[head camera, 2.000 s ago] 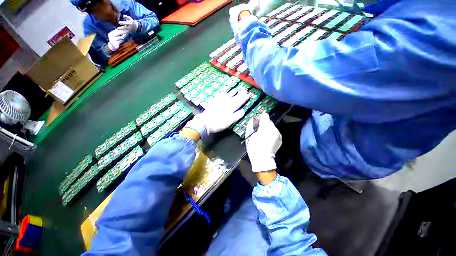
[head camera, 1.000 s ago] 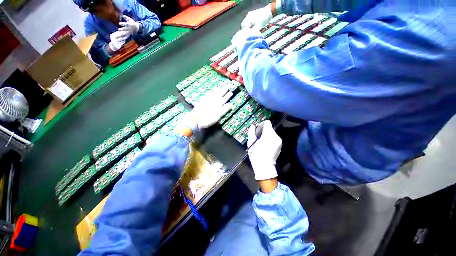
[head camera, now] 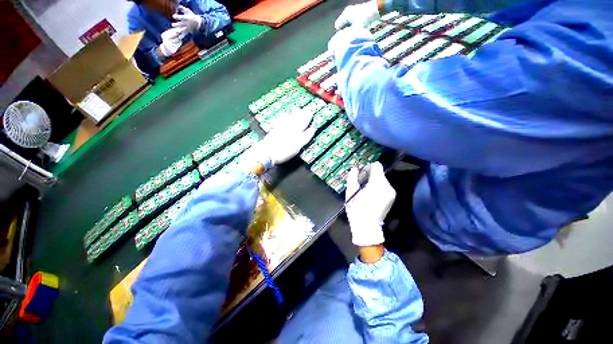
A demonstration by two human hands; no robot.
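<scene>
Green circuit board strips (head camera: 336, 144) lie in close rows on the dark green bench, with more columns of strips (head camera: 161, 181) to the left. My left hand (head camera: 288, 138), in a white glove, lies flat over the strips with its fingers stretched; anything under the palm is hidden. My right hand (head camera: 369, 201), gloved in white, is at the near edge of the right-hand strips, with a slim dark tool (head camera: 363, 176) between thumb and fingers. The yellow work pad (head camera: 272, 225) with shiny film lies nearer me, partly under my left sleeve.
A coworker's blue sleeve (head camera: 430, 107) reaches in close at right, over a red tray (head camera: 322, 93) of pale strips. Another person (head camera: 185, 27) sits across the bench. A cardboard box (head camera: 101, 80), a fan (head camera: 27, 124) and a red-orange, yellow and blue object (head camera: 40, 295) are at left.
My left hand has drawn back from the right-hand strips, uncovering more of them. My right hand has moved slightly nearer me from their edge. The coworker's hands have shifted over the red tray.
</scene>
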